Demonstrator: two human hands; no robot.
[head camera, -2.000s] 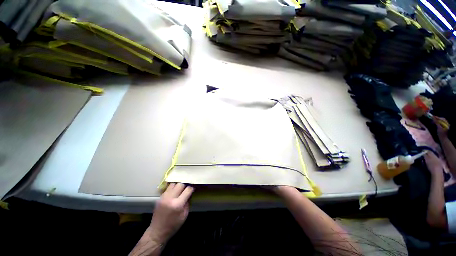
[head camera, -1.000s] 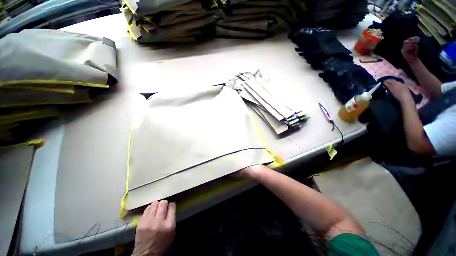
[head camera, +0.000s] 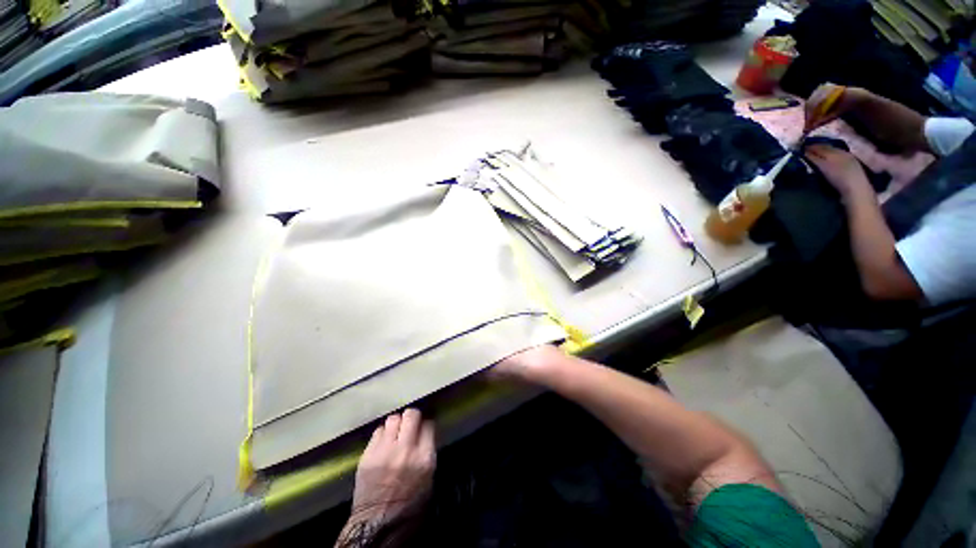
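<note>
A beige fabric panel (head camera: 375, 289) with thin yellow side edges lies flat in front of me, its near band marked by a dark line. My left hand (head camera: 398, 455) is at the panel's near edge, fingertips at or just under it; whether it grips the fabric is not clear. My right hand (head camera: 522, 366) reaches under the panel's near right part; its fingers are hidden by the fabric. A fanned pile of narrow beige strips (head camera: 546, 209) with dark ends lies just right of the panel.
Draped beige layers (head camera: 96, 150) lie at the left, folded stacks (head camera: 332, 48) at the back. A pink-white tool (head camera: 676, 227), a glue bottle (head camera: 738, 206), black pieces (head camera: 701, 123) and a red tub (head camera: 765, 64) are at the right. A neighbour's hands (head camera: 840, 166) work there. Another beige panel (head camera: 792, 401) sits below the table.
The view has swung to the right. My left hand has moved right along the panel's near edge. My right hand remains under the panel. The neighbour's hands have come together, one with a yellow tool.
</note>
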